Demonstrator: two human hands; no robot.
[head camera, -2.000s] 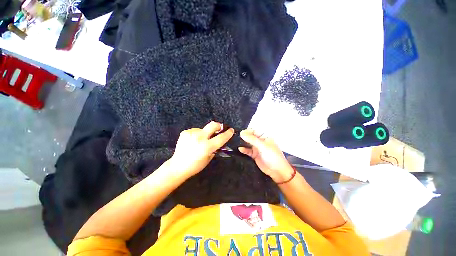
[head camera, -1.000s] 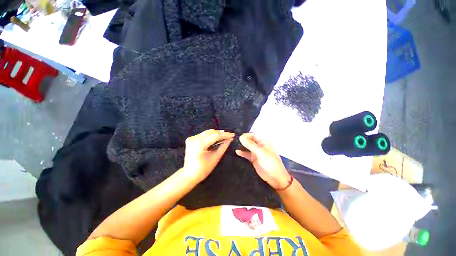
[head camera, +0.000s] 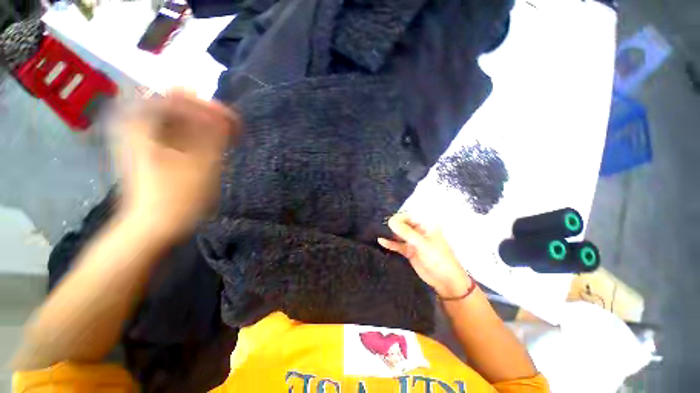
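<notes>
A large black garment (head camera: 307, 146) lies across my lap and the white table (head camera: 553, 138), its speckled rough cloth beside smoother dark cloth. My right hand (head camera: 430, 257) is at the garment's right edge, with thumb and fingers pinching the cloth. My left hand (head camera: 173, 157) is raised over the garment's left side and strongly blurred, so what it holds cannot be told. No needle or thread can be made out. A loose pile of small black pieces (head camera: 477, 176) lies on the table right of the garment.
Black thread cones (head camera: 549, 224) with green-ringed ends lie right of the pile. A white plastic bag (head camera: 587, 353) and cardboard (head camera: 606, 292) are at lower right. A blue basket (head camera: 628, 138) is at right. A red stool (head camera: 65, 80) and dark phone (head camera: 163, 29) are at upper left.
My left hand has moved away from my right hand, up and to the left. My right hand stays at the garment's edge. The view has shifted, so the table things appear lower and further right.
</notes>
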